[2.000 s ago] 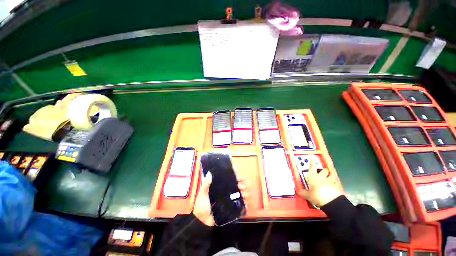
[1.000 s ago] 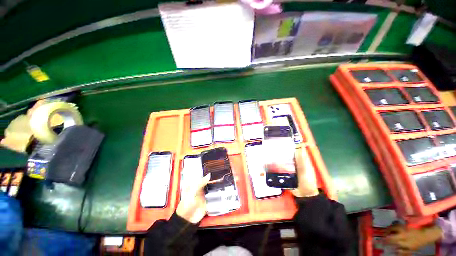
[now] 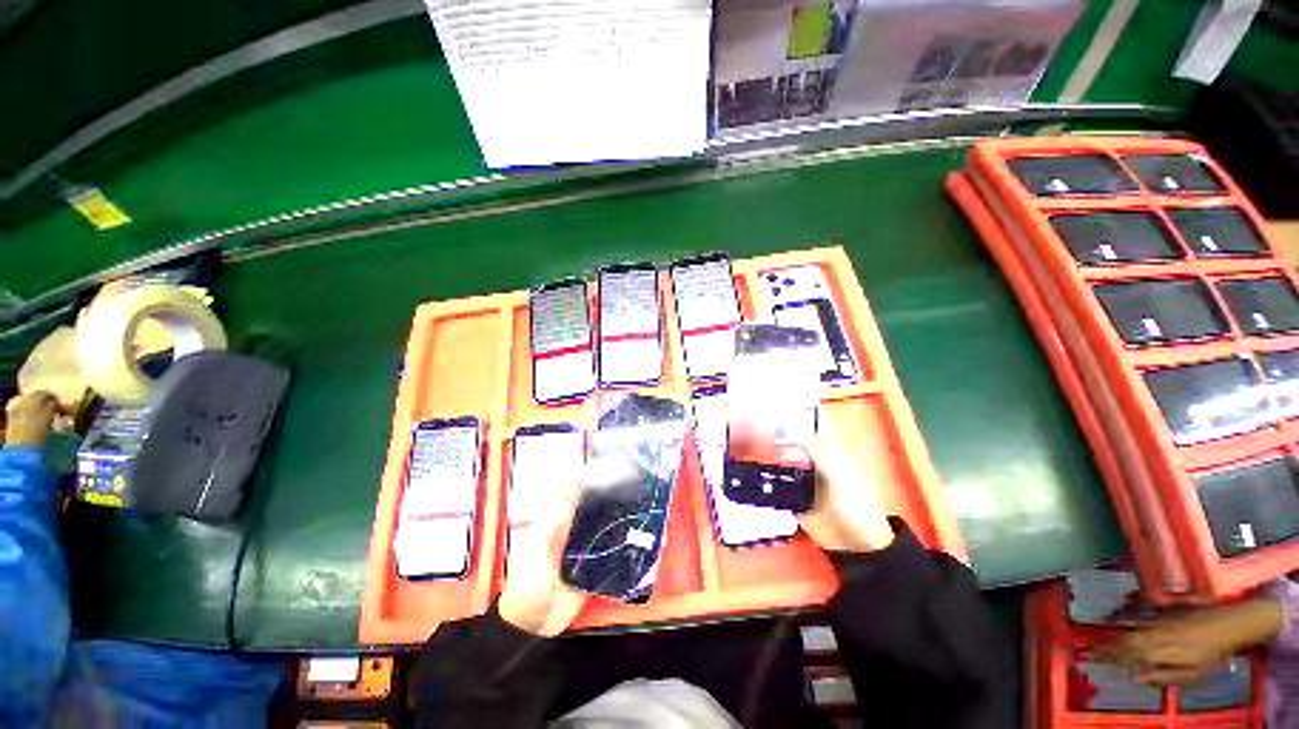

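Observation:
The orange-red phone tray lies on the green bench. My left hand holds a dark-screened smartphone, tilted above the lower middle of the tray. My right hand holds another smartphone with a partly pale, blurred screen and dark ends, over a lit phone in the tray. Three phones with red bands stand in the upper row, beside one lying face down. A lit phone lies lower left, and another is partly behind my left hand.
Stacked full trays stand at the right. A dark grey tape dispenser and a tape roll are at the left. A blue-sleeved person's hand is by the dispenser. Another person's hand is lower right. A white sheet hangs behind.
Over two seconds, my right hand has lifted a phone from the tray's right side and brought it leftward. The phone in my left hand now tilts the other way. A blue-sleeved hand has appeared at the left.

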